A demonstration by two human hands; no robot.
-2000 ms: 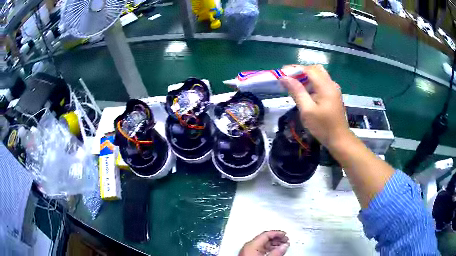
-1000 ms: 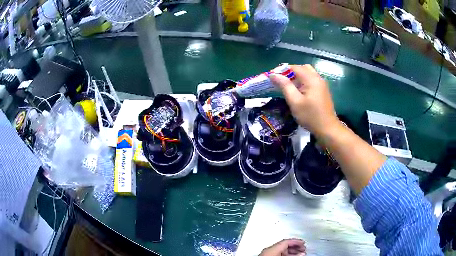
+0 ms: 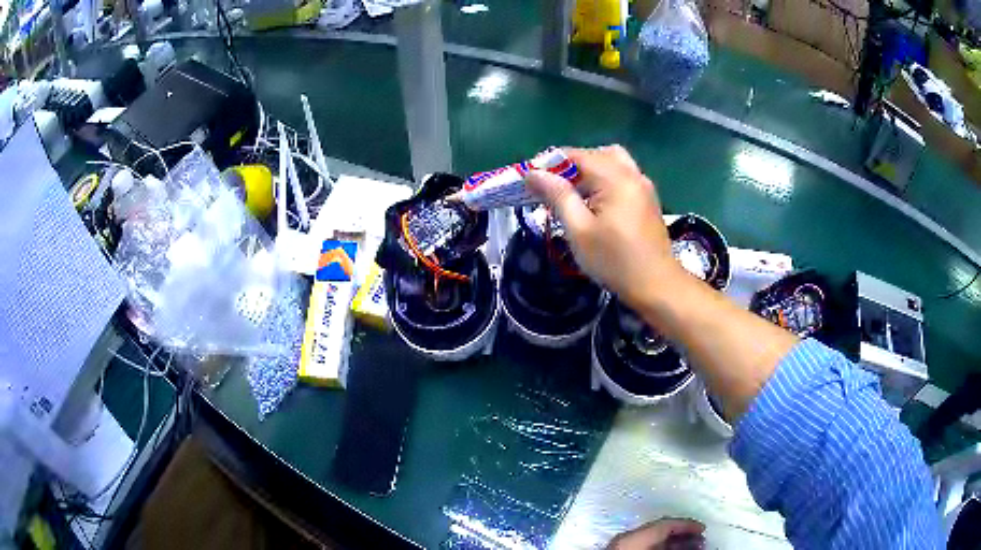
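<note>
My right hand (image 3: 608, 220) pinches a white glue tube with red and blue stripes (image 3: 506, 185). Its nozzle points left, at the circuit board (image 3: 435, 228) in the leftmost open camera housing (image 3: 441, 306). Whether the nozzle touches the board cannot be told. Several open housings with black insides and orange wires stand in a row; my right hand and forearm partly cover the second (image 3: 546, 292) and those to its right. My left hand (image 3: 658, 535) is at the bottom edge over the white mat (image 3: 635, 473), mostly cut off; its grip is unclear.
A yellow and white glue carton (image 3: 326, 322) and a dark flat object (image 3: 377, 414) lie left of the mat. Clear plastic bags (image 3: 204, 269) are piled further left. A white box (image 3: 891, 322) stands at the right, and a monitor-like panel (image 3: 54, 279) at the far left.
The view has swung left, so the housings appear further right. The glue tube in my right hand has moved from above the middle housings to the leftmost one.
</note>
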